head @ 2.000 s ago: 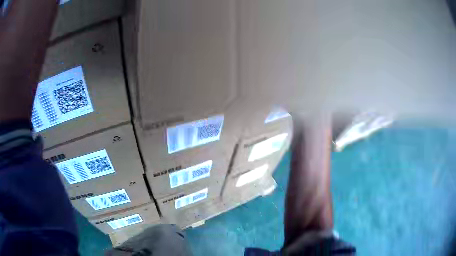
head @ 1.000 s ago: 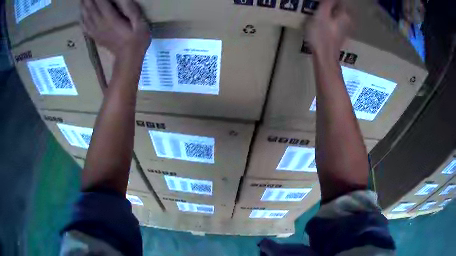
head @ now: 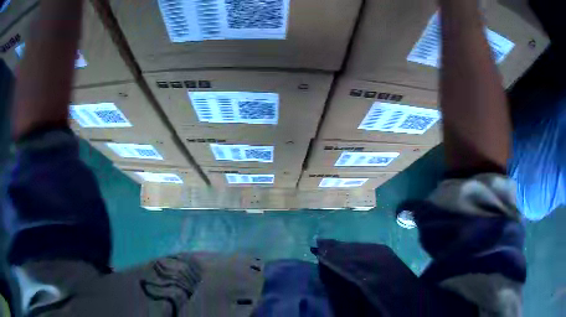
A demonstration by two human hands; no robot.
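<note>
A carton stack (head: pixel 298 105) stands in front of me in columns, with labels facing out. White shipping labels with barcode columns and a QR block, one at the upper middle (head: pixel 233 108), are stuck on the carton sides. My two forearms reach up along the left and right sides of the picture. Both hands are cut off by the top edge, so what they touch or hold is hidden.
The stack rests on a low pale pallet (head: pixel 260 199) on the green floor (head: pixel 236 229). A blue shape (head: pixel 539 164) is at the right edge. A small white round thing (head: pixel 406 218) lies on the floor near my right sleeve. My clothing fills the bottom.
The hands have gone from on the upper carton to beyond the top edge, and the forearms are farther apart. The view now shows more floor and the whole front of the pallet.
</note>
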